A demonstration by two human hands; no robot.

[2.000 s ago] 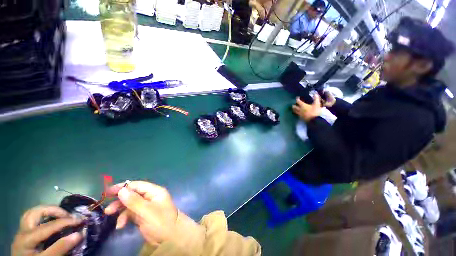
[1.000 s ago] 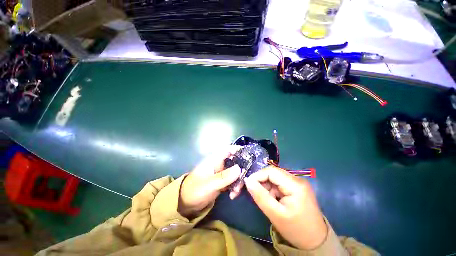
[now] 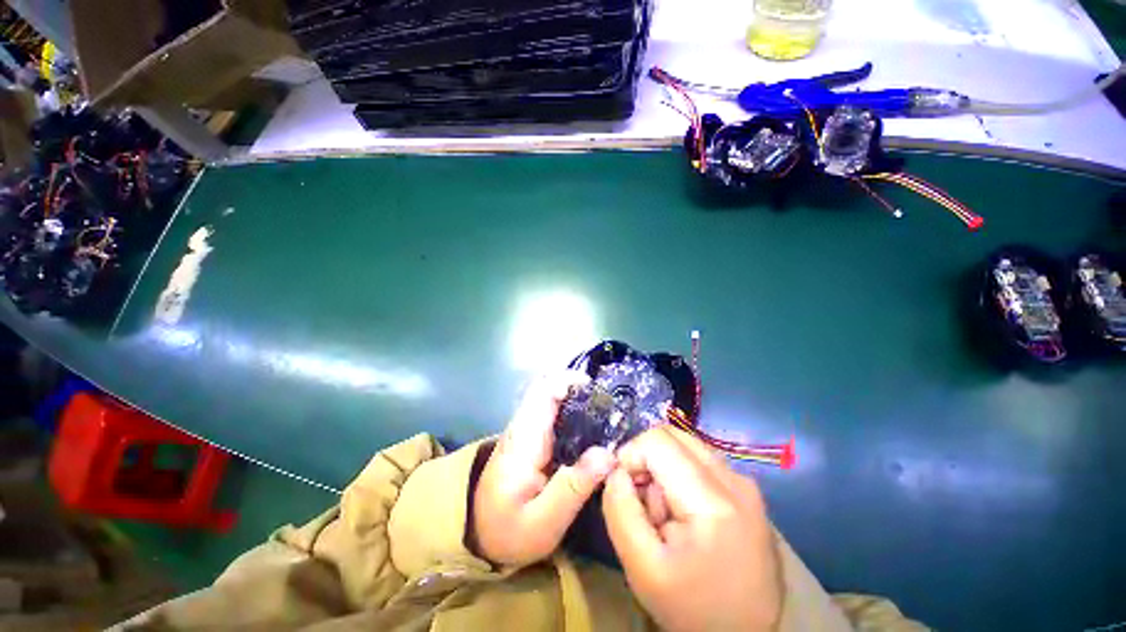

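A round black unit with a shiny, clear-silvery inner module is held just above the green mat at centre front. My left hand grips it from the left, thumb at its near edge. My right hand is at its near right side, thumb and fingertips pinched together; what lies between them is hidden. Red, yellow and black lead wires run out to the right, over my right hand, to a red plug. A thin lead with a small white plug stands up behind the unit.
Waiting units with wires sit at the back by a blue tool on the white sheet. More units stand right. Stacked black trays, a bottle, a cardboard box, a unit pile and a red stool show.
Since two seconds ago the view has swung left, and the other person is out of view. Over the last second, both hands stay at the unit, with my right fingertips closer to my left thumb.
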